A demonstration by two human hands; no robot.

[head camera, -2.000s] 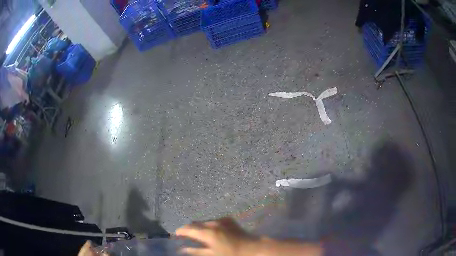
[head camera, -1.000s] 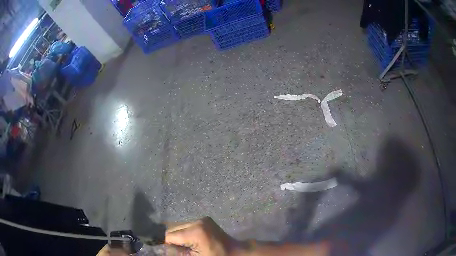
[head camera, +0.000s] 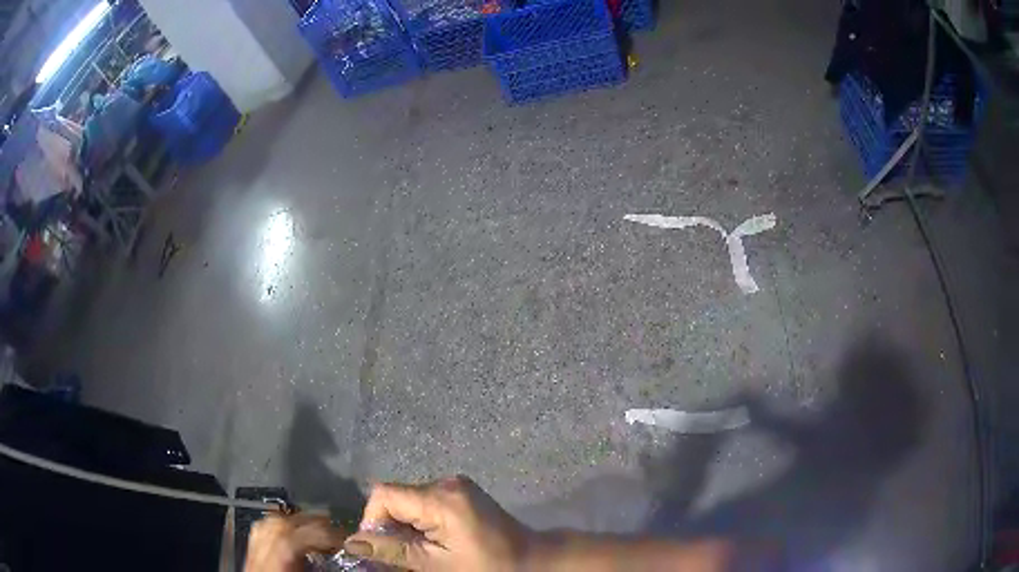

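My right hand (head camera: 453, 525) is at the bottom edge, its forearm reaching in from the right. Its fingers are closed on a small bit of shiny, crinkled clear film (head camera: 344, 561). My left hand (head camera: 288, 541) is just left of it, cut off by the bottom edge, with its fingers bent against the same film. Most of the film is out of the picture. Black garments (head camera: 101, 492) hang at the bottom left, beside my left hand, with a thin pale metal rail (head camera: 134, 483) across them.
Blue crates (head camera: 555, 56) stand at the top, near a white pillar (head camera: 240, 50). Another blue crate (head camera: 911, 140) and a metal stand with dark garments are at the upper right. White tape (head camera: 687, 420) marks the grey floor. A cable runs down the right side. Coloured garments hang at left.
My hands have come closer together at the bottom, and the right hand's fingers, spread at first, have closed on the film. The left hand shows more. The camera view has shifted slightly.
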